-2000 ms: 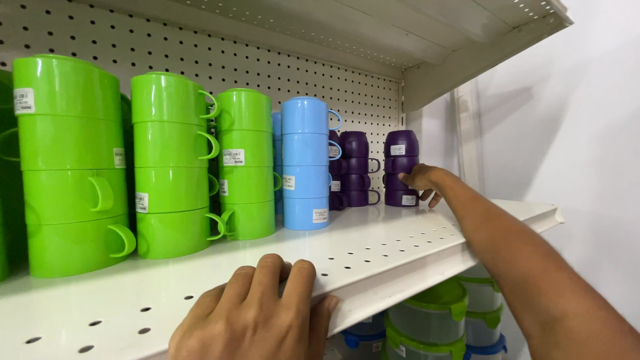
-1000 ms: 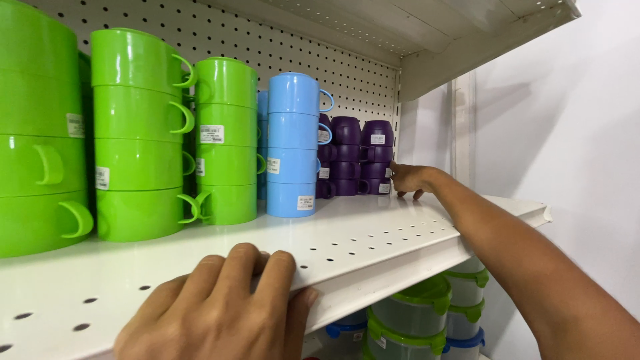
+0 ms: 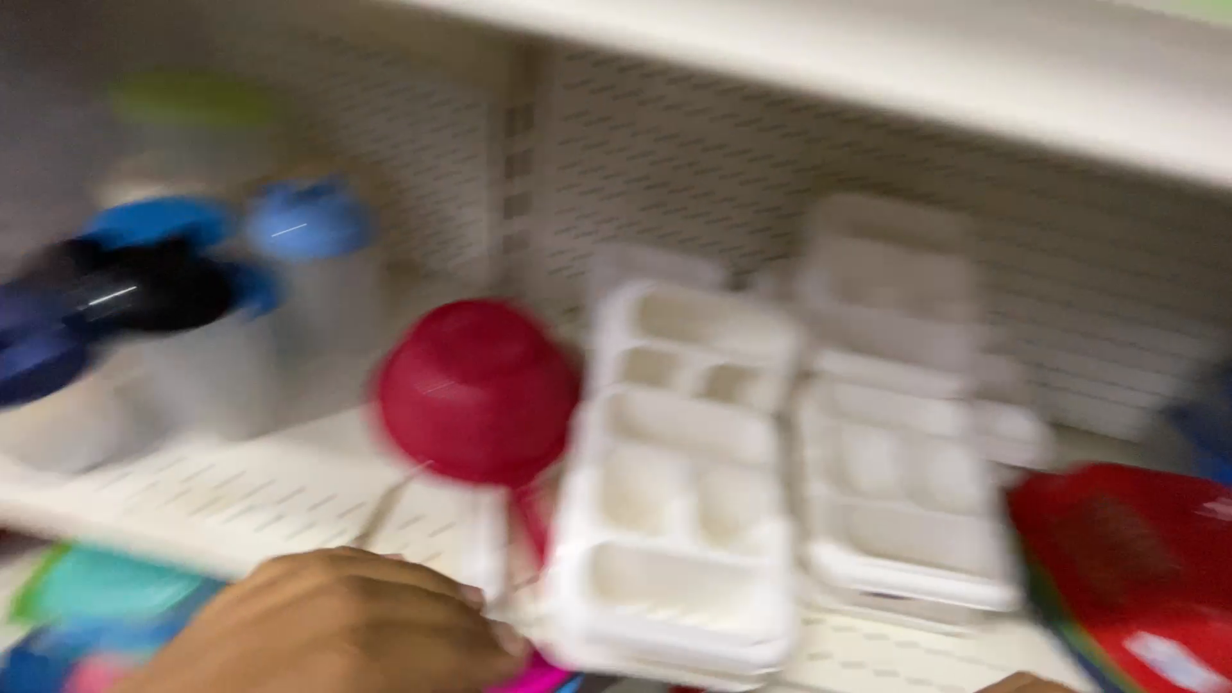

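Note:
The view is blurred. My left hand (image 3: 337, 621) is at the bottom left, at the front edge of a white perforated shelf (image 3: 318, 472); its fingertips are hard to make out. Behind it a dark pink plastic bowl-shaped item with a handle (image 3: 476, 390) rests on the shelf. To its right stand white compartment trays (image 3: 683, 481), with another group of white trays (image 3: 905, 481) beside them. Only a small part of my right hand (image 3: 1025, 683) shows at the bottom edge, below the trays; its fingers are hidden.
Clear containers with blue lids (image 3: 313, 221) and a black lid (image 3: 159, 284) stand at the left. Red plastic ware (image 3: 1136, 568) lies at the right. An upper shelf (image 3: 866, 67) runs overhead. Teal and blue items (image 3: 115, 582) are below the shelf at lower left.
The view has swung to a different shelf section; the green, blue and purple mugs are out of view. My right hand, earlier beside the purple mugs, is now mostly below the frame.

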